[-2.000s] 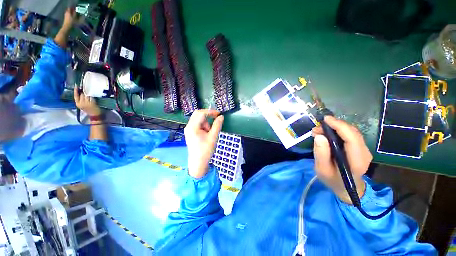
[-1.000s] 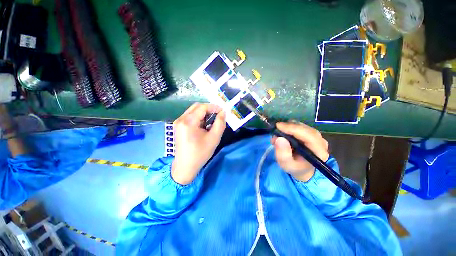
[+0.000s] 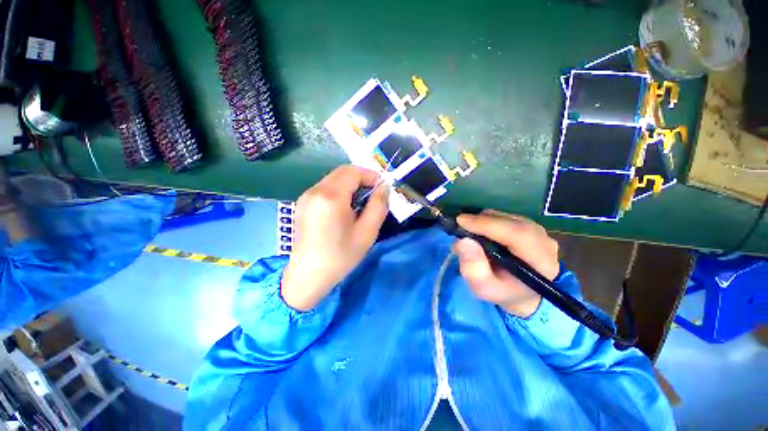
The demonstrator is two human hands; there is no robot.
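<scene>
A white holder strip with three dark LCD display modules lies tilted on the green mat, its orange flex tails pointing up and right. My left hand is at the strip's lower left edge and pinches a small dark component between thumb and fingers. My right hand holds a black soldering iron like a pen. The iron's thin tip is over the lower end of the strip, close to my left fingertips. Whether it touches is too small to tell.
Dark, red-flecked component stacks lie on the left of the mat. Overlapping waiting display strips lie on the right, near a clear round tub and a tan board. A neighbour's blue sleeve is at far left.
Since the earliest frame, my left hand has moved from the stacks to the strip and now holds a component. The iron tip has moved from the tails' side to the strip's lower end.
</scene>
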